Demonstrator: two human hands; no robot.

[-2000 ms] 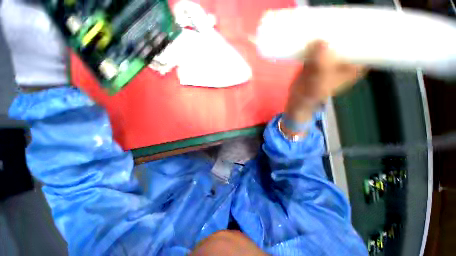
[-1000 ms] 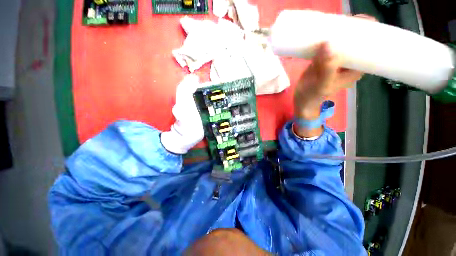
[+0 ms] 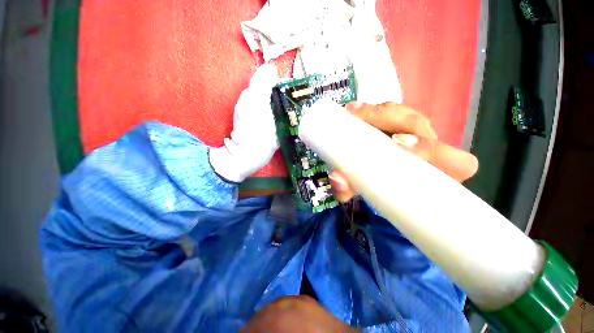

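My left hand (image 3: pixel 253 130), in a white glove, holds a green circuit board (image 3: pixel 304 151) by its left edge, near my body. My bare right hand (image 3: pixel 410 140) grips a thick milky-white glue cartridge (image 3: pixel 423 208) with a green end cap (image 3: pixel 544 293) at the lower right. The cartridge slants over the board, its front end above the upper part. The cartridge hides part of the board, and its tip is hard to make out. Yellow-and-white components and green terminal blocks show along the board.
Crumpled white cloth (image 3: pixel 325 32) lies on the red mat (image 3: pixel 156 71) beyond the board. The mat has green edging (image 3: pixel 65 84). On the right, circuit boards (image 3: pixel 527 110) sit on the dark-green conveyor belt (image 3: pixel 498 78) behind a metal edge.
My right hand has brought the cartridge down and left over the board, with its green cap now lower right. The boards at the mat's far edge have left the view.
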